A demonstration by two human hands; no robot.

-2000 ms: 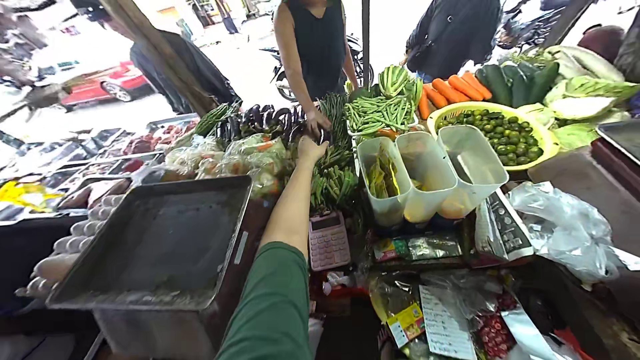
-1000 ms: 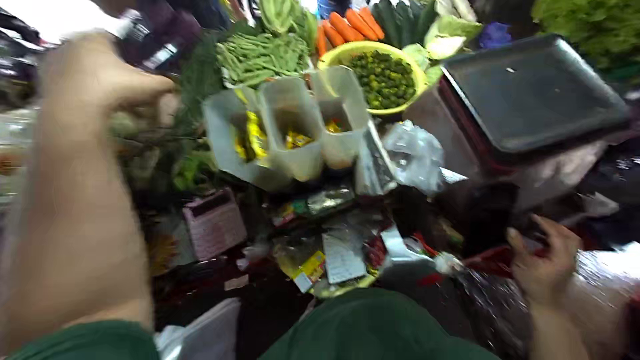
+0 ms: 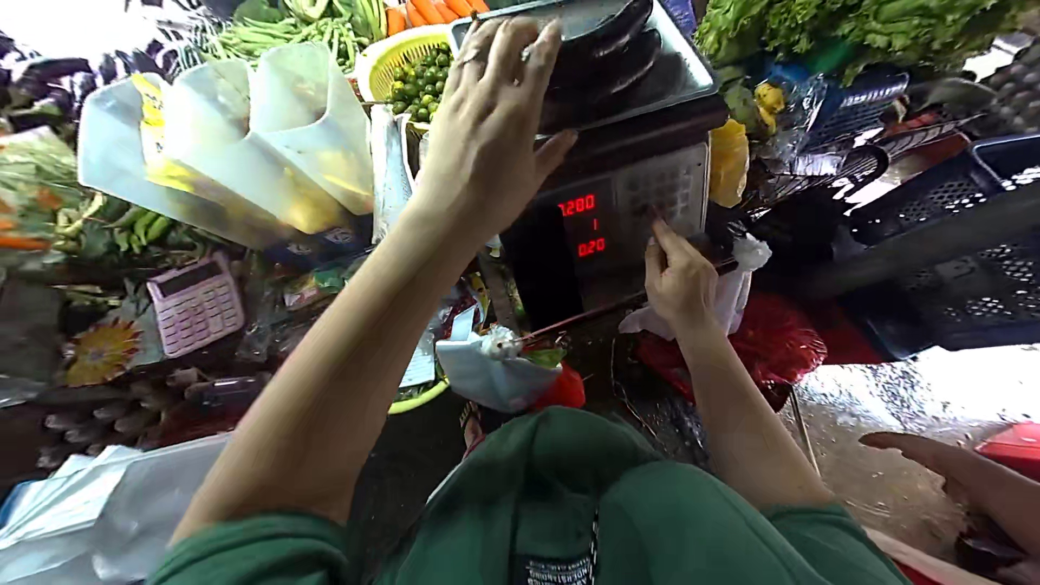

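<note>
Several dark purple eggplants (image 3: pixel 621 49) lie in the metal pan (image 3: pixel 686 81) of a digital scale (image 3: pixel 601 219). My left hand (image 3: pixel 500 114) is over the pan's left edge, beside the eggplants, fingers somewhat apart and nothing visible in it; whether it touches the pan cannot be told. Below the pan, my right hand (image 3: pixel 678 272) has its index finger extended to the scale's keypad (image 3: pixel 662 191), the other fingers curled. Red digits glow on the display (image 3: pixel 585 223), left of the keypad.
Clear plastic bins (image 3: pixel 244 138), a yellow basket (image 3: pixel 374 61) of small green limes and a pink calculator (image 3: pixel 197 305) are on the left. Leafy greens (image 3: pixel 861 32) and dark plastic crates (image 3: pixel 975 252) stand right. Another person's arm (image 3: pixel 959 479) shows at lower right.
The view has swung right. My left hand has moved from the eggplant pile to the scale pan, which looked bare one second ago and now holds eggplants. My right hand has come to the keypad.
</note>
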